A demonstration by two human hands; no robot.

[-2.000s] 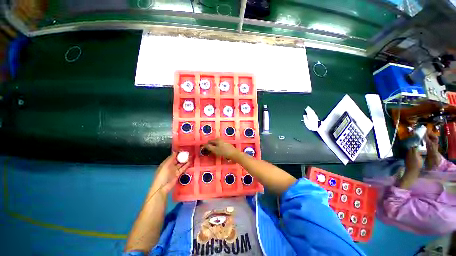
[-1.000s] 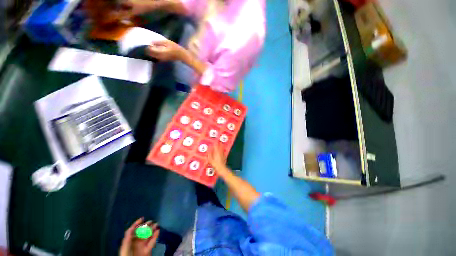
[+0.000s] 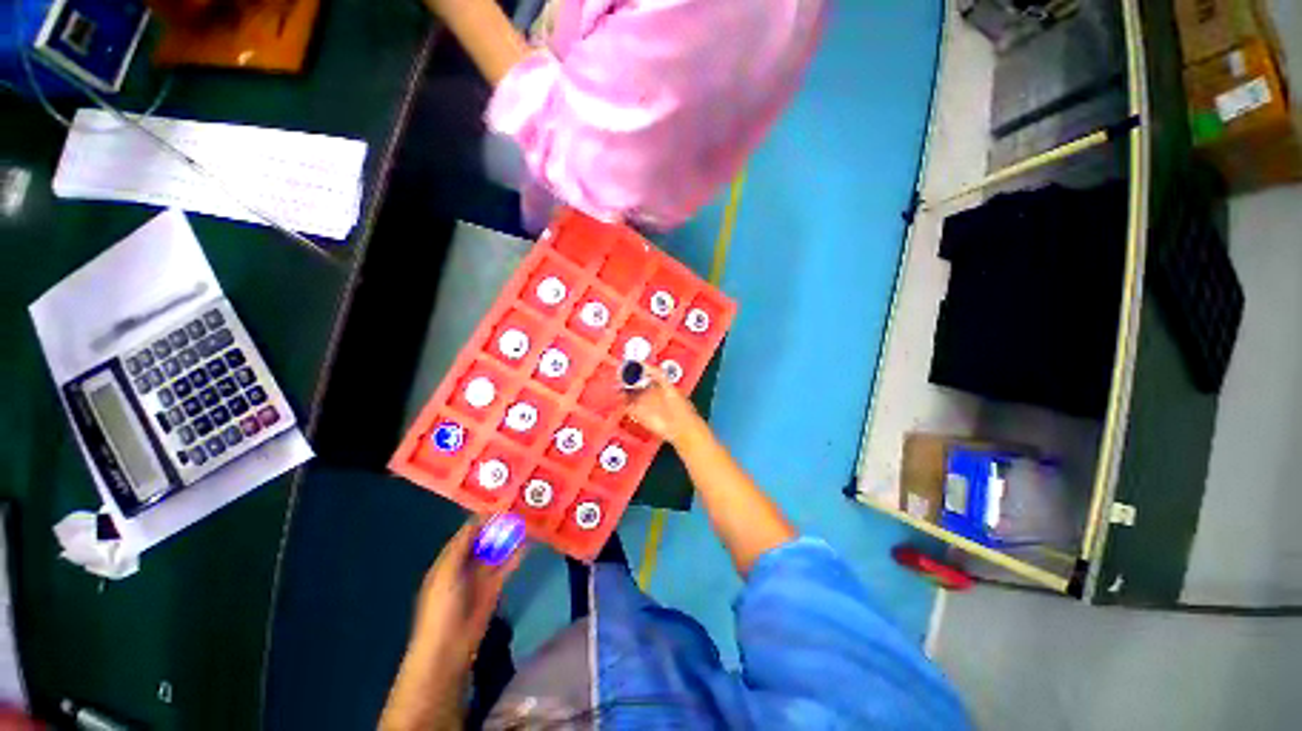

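Note:
An orange-red parts tray (image 3: 414, 454) with square pockets lies tilted on a low support between me and the neighbour. Most pockets hold white-faced round parts (image 3: 521, 416); one near the left corner holds a blue-marked part (image 3: 448, 437). A few pockets at the far end are empty. My right hand (image 3: 660, 409) is over the tray's right half, its fingertips gripping a dark-centred round part (image 3: 634, 374). My left hand (image 3: 454, 588) is just off the tray's near edge and holds a round part shining blue-violet (image 3: 500, 538).
A calculator (image 3: 179, 400) lies on white paper on the dark-green bench, with crumpled tissue (image 3: 97, 546) beside it and a paper strip (image 3: 214, 172) beyond. A neighbour in pink (image 3: 643, 107) is close past the tray. Shelving (image 3: 885, 371) stands right, a blue box (image 3: 985, 493) inside.
My view has turned from the bench tray to the side tray. My right hand has moved up the tray and now shows a dark-centred part. My left hand has come up to the tray's near edge.

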